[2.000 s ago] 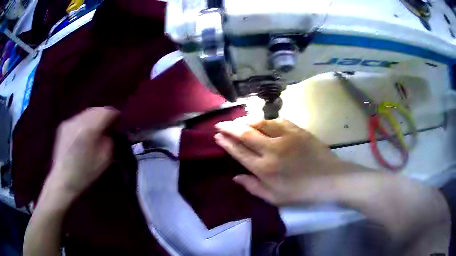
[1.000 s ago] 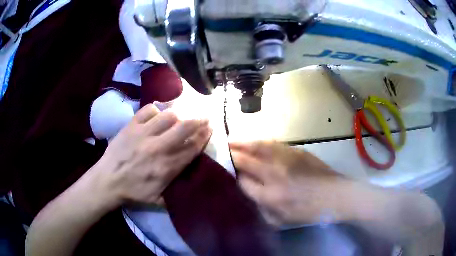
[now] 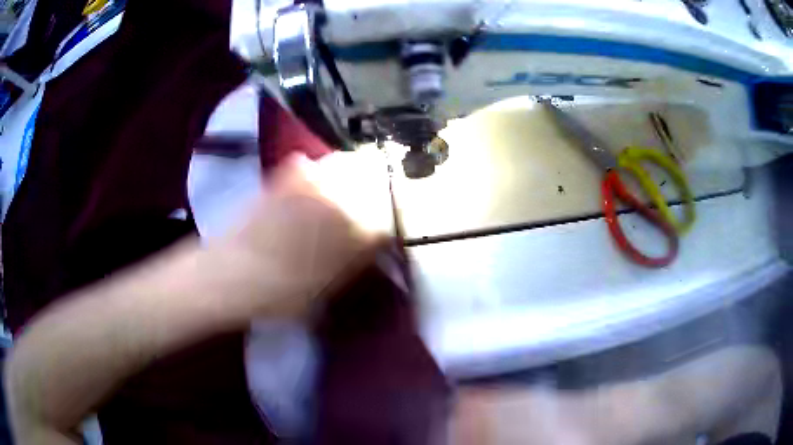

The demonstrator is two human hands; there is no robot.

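Observation:
A maroon garment panel (image 3: 104, 174) spreads over the left of the machine table, with pale interfacing pieces (image 3: 224, 187) along its right side. My left hand (image 3: 304, 235) is blurred and lies over the cloth just left of and below the lit needle area. Its fingers are too blurred to tell a grip. A narrow dark edge of the cloth runs down from the needle area. A maroon part hangs below my left hand toward the bottom. My right forearm (image 3: 609, 404) crosses the bottom right, and the right hand itself is blurred or hidden at the cloth near the bottom edge.
The white sewing machine head (image 3: 556, 61) with a blue stripe spans the top. Thread snips (image 3: 639, 204) with red and yellow handles lie right of the needle. A shiny curved metal guard (image 3: 296, 48) is at the head's left end. The table's front edge (image 3: 609, 326) curves across the right.
My right hand has moved down from beside the needle toward the bottom edge. My left hand has shifted slightly right and up. The view has shifted a little.

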